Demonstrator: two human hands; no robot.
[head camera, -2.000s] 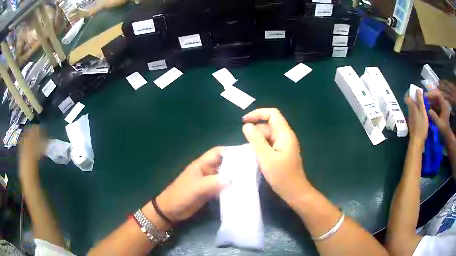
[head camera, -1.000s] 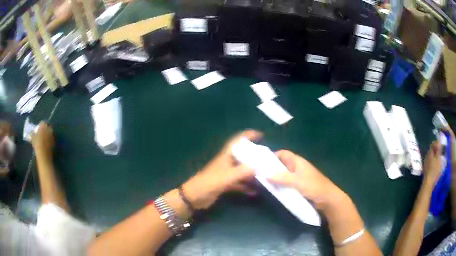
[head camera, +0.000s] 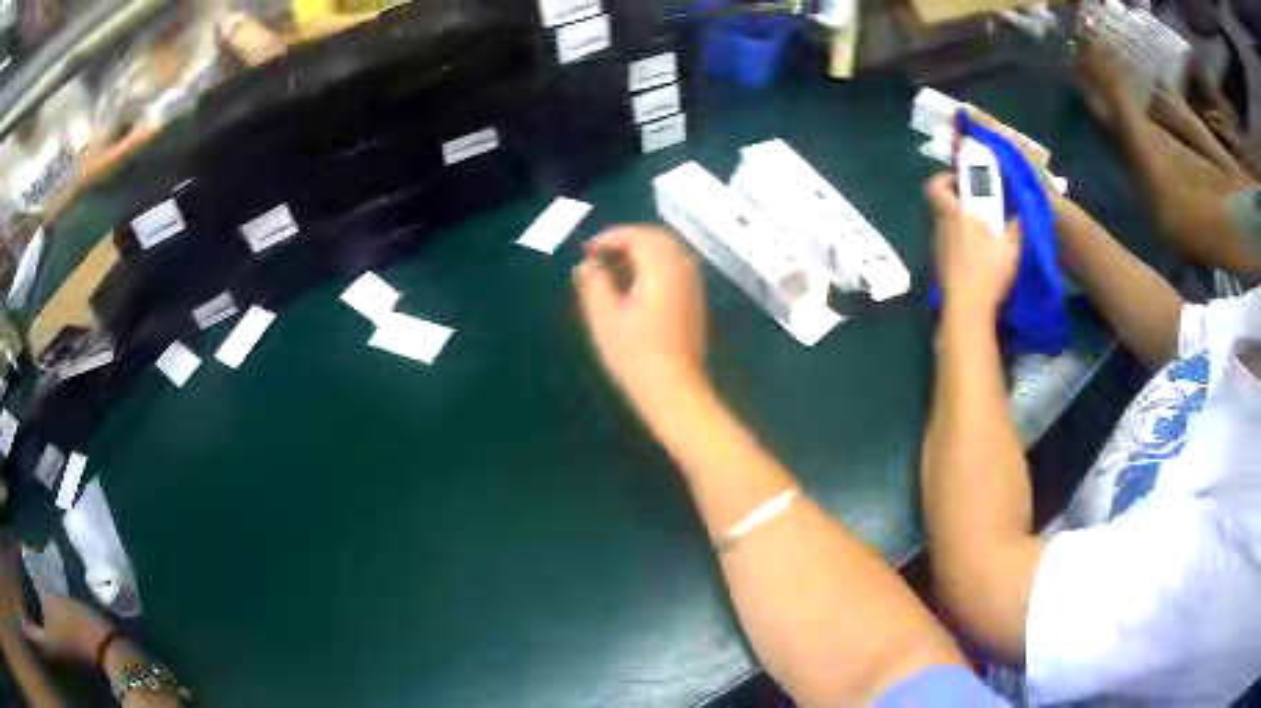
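My right hand (head camera: 647, 311) is above the table, left of two long white cartons (head camera: 740, 249), its fingers loosely curled and no object visible in it. My left hand (head camera: 69, 634), with the metal watch and red band, is at the lower left edge, partly cut off. It is beside a white bagged item (head camera: 97, 546) lying on the table. Another pale bag (head camera: 46, 570) is just above my left fingers; whether they hold it cannot be told. The carton nearer my right hand has an open end flap.
White slips (head camera: 412, 336) lie along stacked black boxes (head camera: 470, 208). At the right, a neighbour holds a white handheld device (head camera: 979, 187) and a blue cloth (head camera: 1037, 263). A blue bin (head camera: 744, 53) stands behind. Another person's hand is at the left edge, with more people behind.
The view has swung right. My hands have separated, the left to the far left and the right toward the cartons. The white item they held is no longer between them.
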